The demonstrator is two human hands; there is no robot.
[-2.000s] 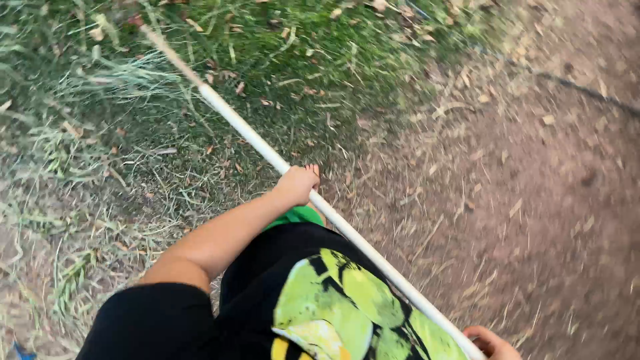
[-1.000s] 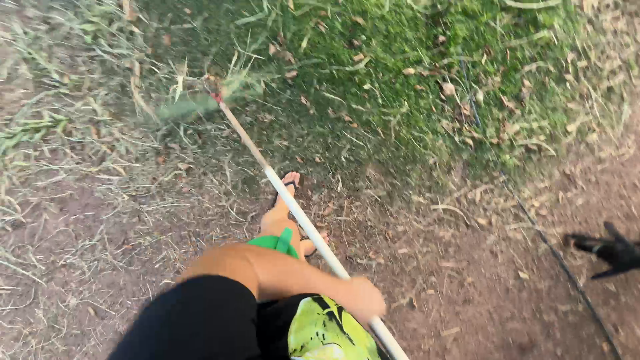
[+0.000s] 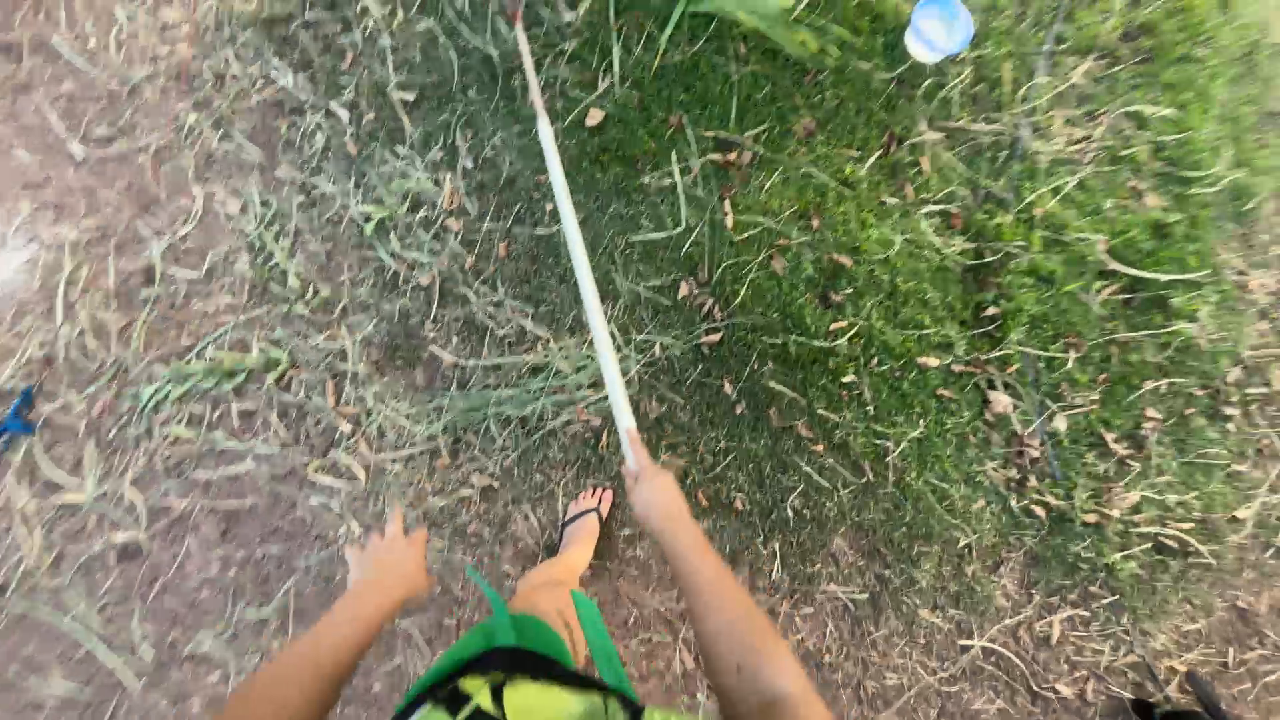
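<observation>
My right hand (image 3: 657, 496) grips the near end of a long pole (image 3: 585, 275), white over most of its length and brownish toward the far part. The pole reaches away to the top edge, where its tip is blurred and partly out of the picture. Off to the left, my left hand (image 3: 390, 563) holds nothing, its fingers spread above the ground. Between the two hands shows my foot in a dark flip-flop (image 3: 587, 515), below green shorts.
Green grass (image 3: 900, 300) with scattered dry leaves spreads to the right. Dry clippings cover bare soil (image 3: 120, 330) at the left. A blue and white round object (image 3: 939, 30) lies at the top right, a blue thing (image 3: 17, 418) at the left edge, something dark (image 3: 1180, 698) at the bottom right.
Two seconds ago my left hand was on the middle of the pole; now it is off it, with my right hand on the near end. The view has shifted a lot.
</observation>
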